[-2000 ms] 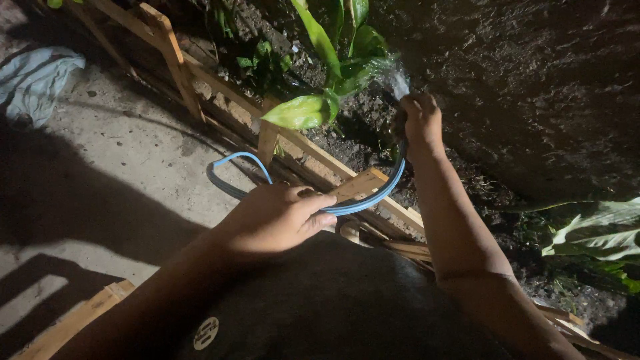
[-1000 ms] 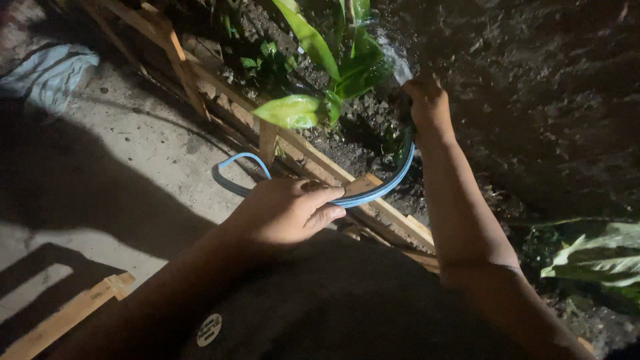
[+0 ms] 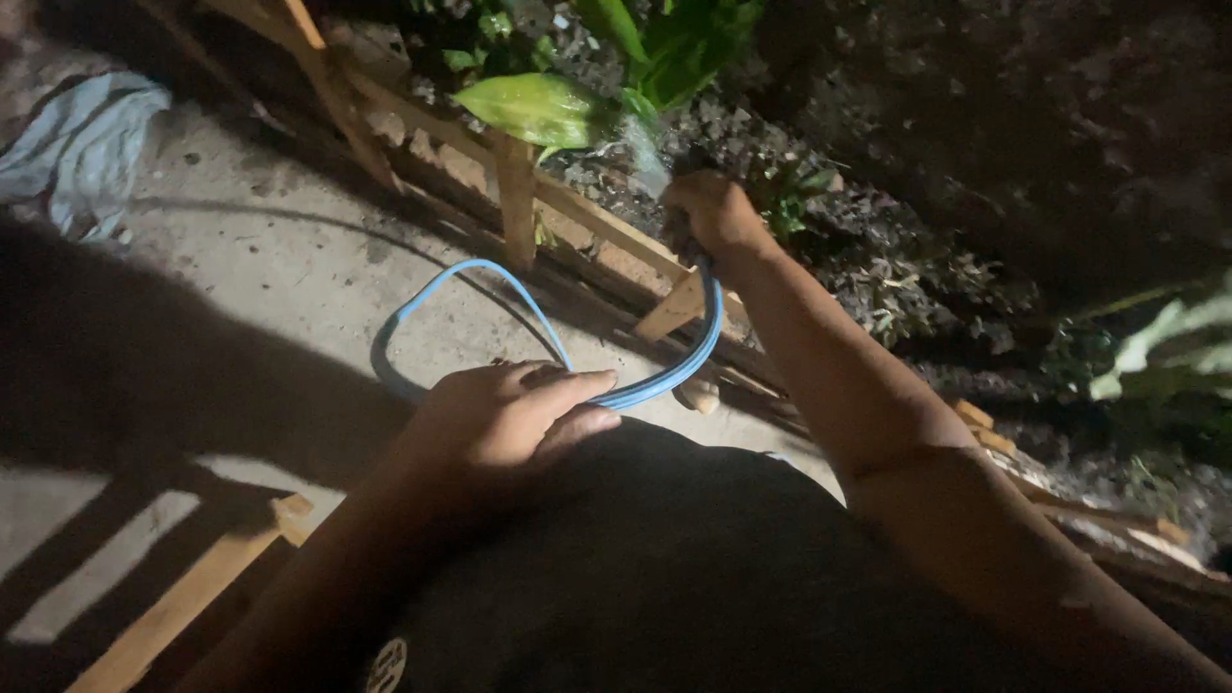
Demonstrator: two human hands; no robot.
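Observation:
My left hand (image 3: 520,414) is closed around a light blue hose (image 3: 679,377) near the middle of the view. A loop of the hose rises behind its fingers over the concrete floor. Beyond the wooden fence, my right hand (image 3: 714,219) grips the hose end, which is dark and mostly hidden by the fingers. Water (image 3: 647,159) sprays from it toward the soil and the base of a broad-leaved green plant (image 3: 539,111), whose nearest leaf looks wet.
A low wooden fence (image 3: 606,226) runs diagonally between the concrete floor (image 3: 260,260) and the planted bed. A pale cloth (image 3: 96,144) lies at the upper left, a wooden beam (image 3: 183,611) is at the lower left, and another large leaf (image 3: 1174,337) is at the right.
My right hand has come down and nearer along the bed, and the spray has moved from beside the plant's upper leaves to near its base. My left hand still holds the hose.

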